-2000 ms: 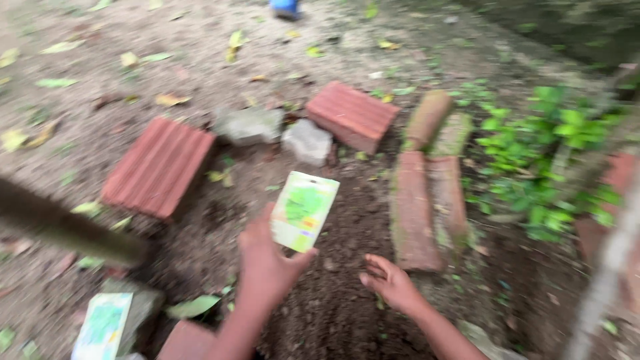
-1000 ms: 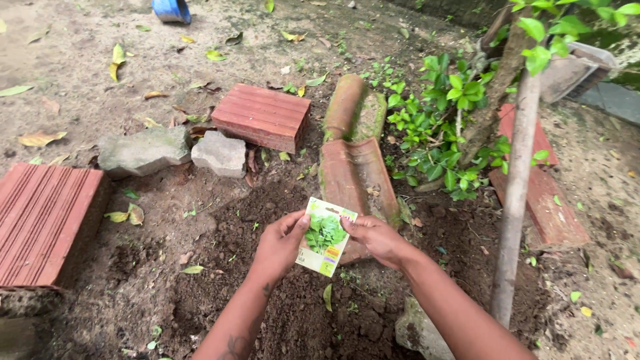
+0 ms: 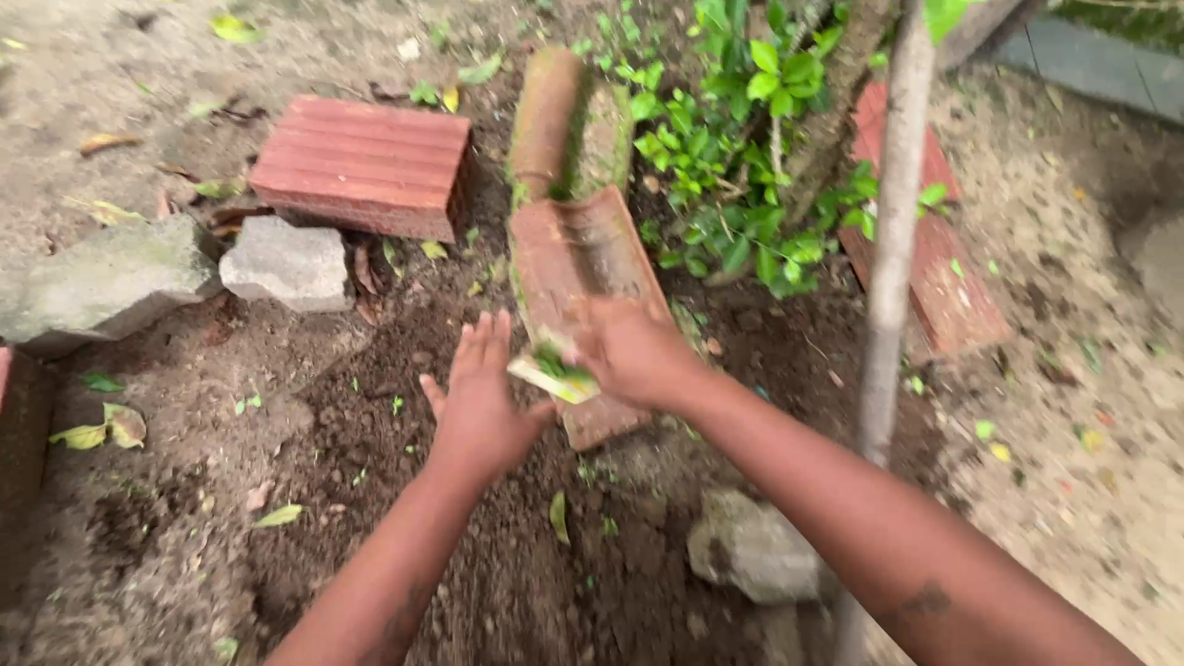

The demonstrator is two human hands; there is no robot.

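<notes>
My right hand is shut on a seed packet with a leafy green picture, tilted and slightly blurred. The packet is over the lower part of the curved clay roof tiles. Just left of it, my left hand has its fingers apart and holds nothing, above the dark loose soil.
A ridged red clay block lies beyond the soil, near a small grey stone and a larger stone. Right of the tiles are a leafy shrub, a wooden pole and red clay pieces. Another stone lies below.
One second ago both hands held the packet upright; my left hand has let go, and my right hand keeps it, now tilted. Two seconds ago my left hand alone held it.
</notes>
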